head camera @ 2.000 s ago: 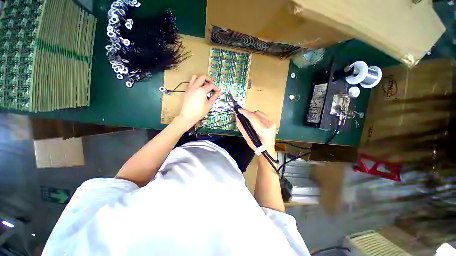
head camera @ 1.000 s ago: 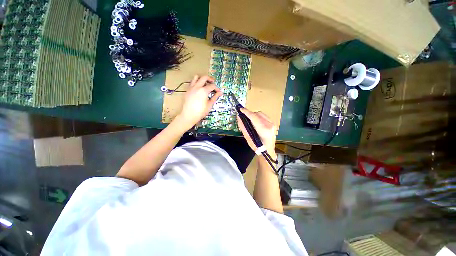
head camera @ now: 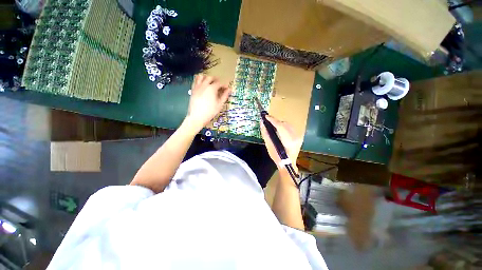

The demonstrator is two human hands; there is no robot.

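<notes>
The green-and-white PCB panel (head camera: 255,79) lies on the cardboard mat (head camera: 290,100), with thin wires over its lower left part. My right hand (head camera: 281,138) grips the black soldering iron (head camera: 272,133) like a pen, its metal tip over the middle of the panel. My left hand (head camera: 205,101) is at the panel's left edge with fingers bent; whether a wire is between the fingertips cannot be made out. A small white ring (head camera: 190,92) shows beside it. Component rings (head camera: 209,133) hang at the mat's front edge.
The component pile (head camera: 179,50) and strapped PCB stack (head camera: 103,52) are at the left. A cardboard box (head camera: 296,26) stands behind the panel. The dark soldering station (head camera: 355,113) and white solder spool (head camera: 384,83) are at the right.
The whole view has shifted a little. The wired component held at my left hand no longer trails left across the mat. My left fingers have drawn back from the panel's middle to its left edge.
</notes>
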